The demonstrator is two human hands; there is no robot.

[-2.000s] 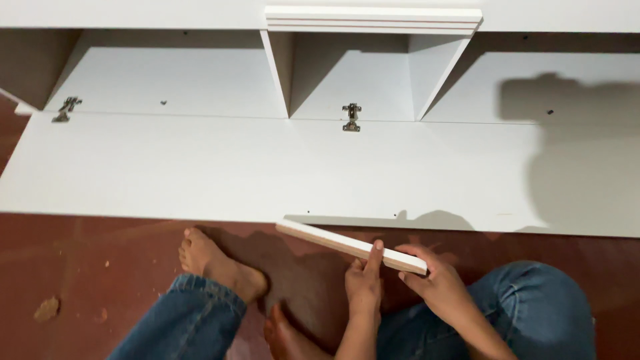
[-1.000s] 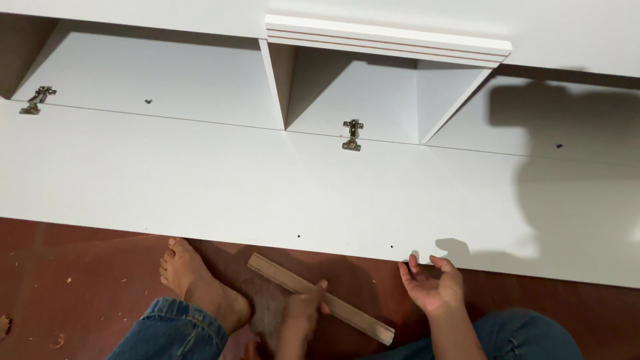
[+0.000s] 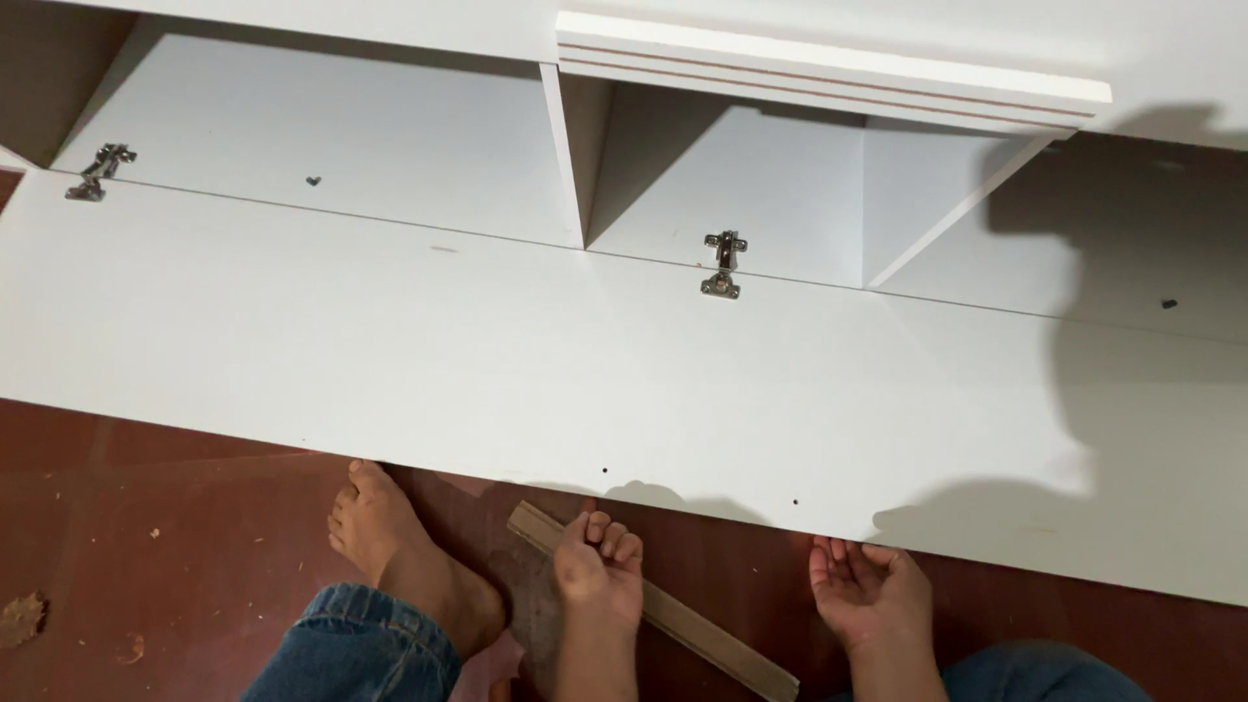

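A long white door panel (image 3: 409, 331) lies folded down in front of a white cabinet, joined to it by metal concealed hinges (image 3: 723, 264). Two small dark holes (image 3: 604, 470) show near its front edge. My left hand (image 3: 600, 565) is palm up with curled fingers just below that edge; whether it touches the panel I cannot tell. Beneath my left hand a brown wooden strip (image 3: 712, 634) rests slantwise on the floor. Further right, my right hand (image 3: 868, 590) has its fingertips under the panel's front edge, with the thumb near the edge.
Upright dividers (image 3: 565, 156) split the cabinet into compartments. A white grooved board (image 3: 829, 73) runs along the top of the middle one. My bare foot (image 3: 414, 556) is close to the panel's edge at left. The red-brown floor (image 3: 175, 546) bears small scraps.
Two seconds ago both hands held the strip; now it lies on the floor, let go. My right hand has gone to the panel's edge, and then my left hand has moved up towards it.
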